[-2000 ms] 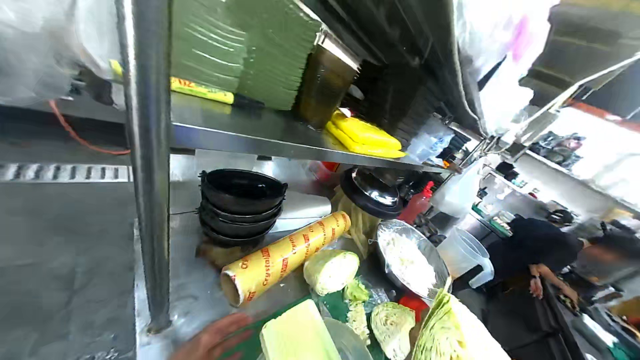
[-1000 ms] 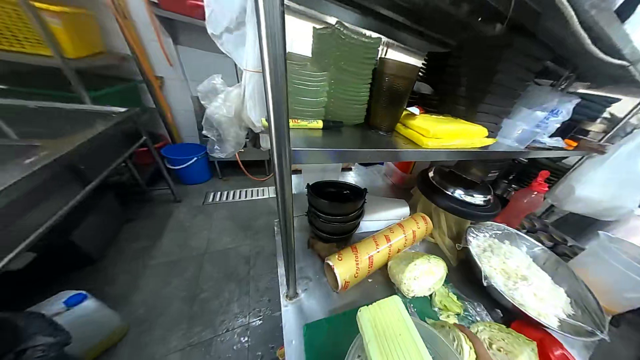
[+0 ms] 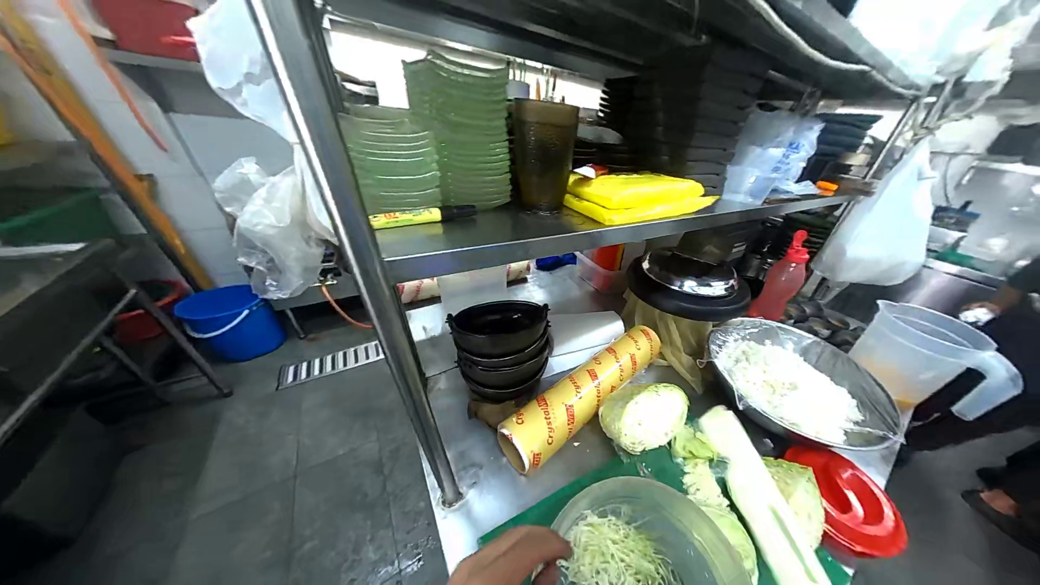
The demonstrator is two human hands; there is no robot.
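Observation:
My left hand (image 3: 516,559) is at the bottom edge, its fingers over the rim of a translucent plastic bowl (image 3: 691,528) and by the shredded cabbage (image 3: 613,552) inside; whether it grips anything is unclear. My right hand is out of view. The bowl rests over a green cutting board (image 3: 540,508). To its right a long pale piece of cabbage or a white stalk (image 3: 760,496) lies across cut cabbage (image 3: 800,491). A cabbage half (image 3: 644,417) sits behind the bowl, beside a yellow roll of cling film (image 3: 581,398).
A metal shelf post (image 3: 366,260) stands at left, beside black stacked bowls (image 3: 500,345). Yellow packets (image 3: 638,195) lie on the shelf (image 3: 520,244). At right are a film-covered basin of white shreds (image 3: 804,386), a red lid (image 3: 853,504) and a plastic jug (image 3: 926,353). A person stands at far right.
The view has swung strongly. The bowl of shredded cabbage now shows more fully, with my left hand at its rim. The pale piece seen above the bowl one second ago now lies to its right.

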